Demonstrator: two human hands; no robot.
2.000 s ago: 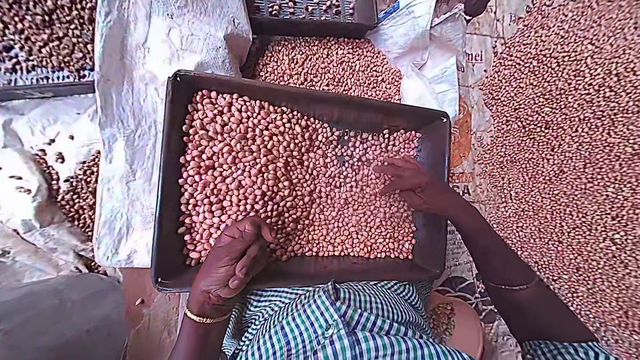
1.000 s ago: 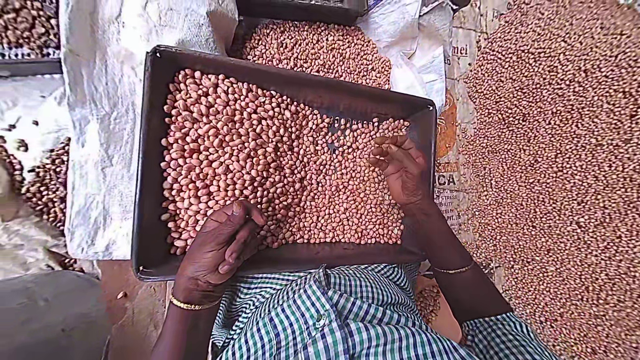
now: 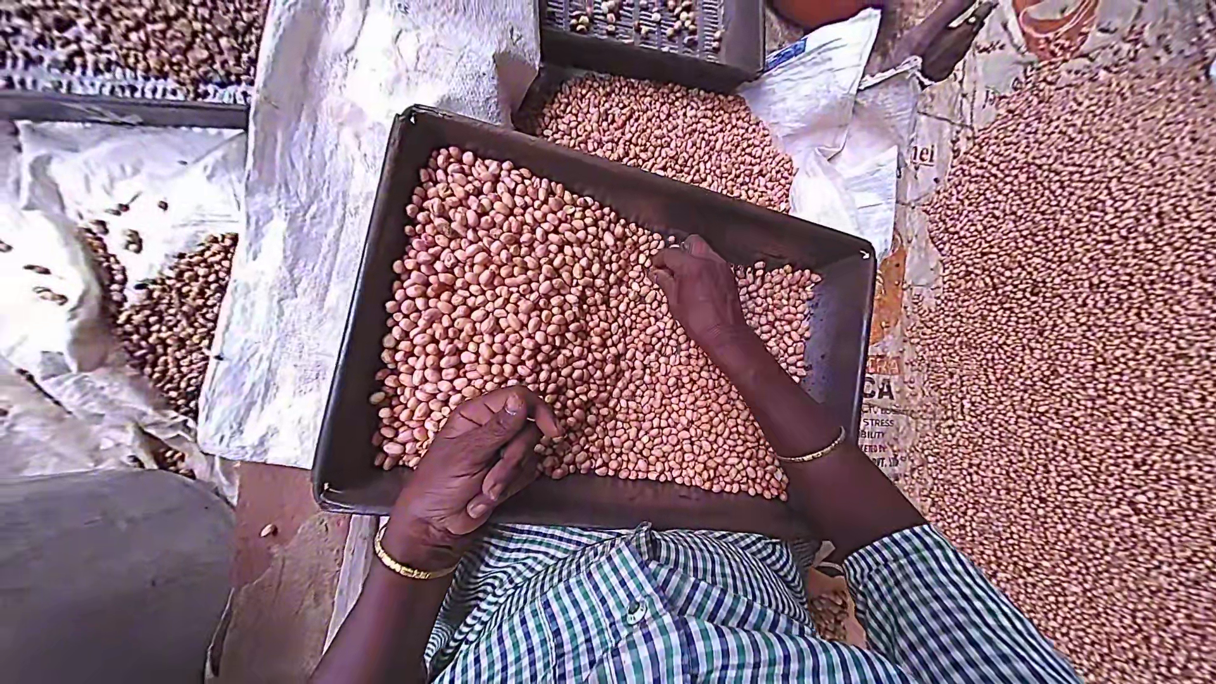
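A dark rectangular tray (image 3: 366, 285) lies tilted across my lap, holding a layer of pinkish shelled peanuts (image 3: 494, 285). My left hand (image 3: 480, 465) is over the tray's near edge at the lower left, palm partly up and fingers curled; whether a nut is in it cannot be told. My right hand (image 3: 701, 290) reaches into the upper middle of the tray, its fingers bent down at the nuts near the far wall. Its fingertips are partly hidden, so I cannot see if they pinch anything.
Beyond the tray, a peanut heap (image 3: 665, 133) lies beneath a slotted tray (image 3: 655, 57). A wide spread of peanuts (image 3: 1073, 332) covers the right side. White woven sacks (image 3: 294, 218) and darker nuts (image 3: 185, 323) are at left, above a grey rounded object (image 3: 104, 570). A person's foot (image 3: 940, 43) shows at top right.
My right hand has moved from the tray's right part toward its upper middle, and its fingers have gone from spread to bent. My left hand stays at the near edge, curled.
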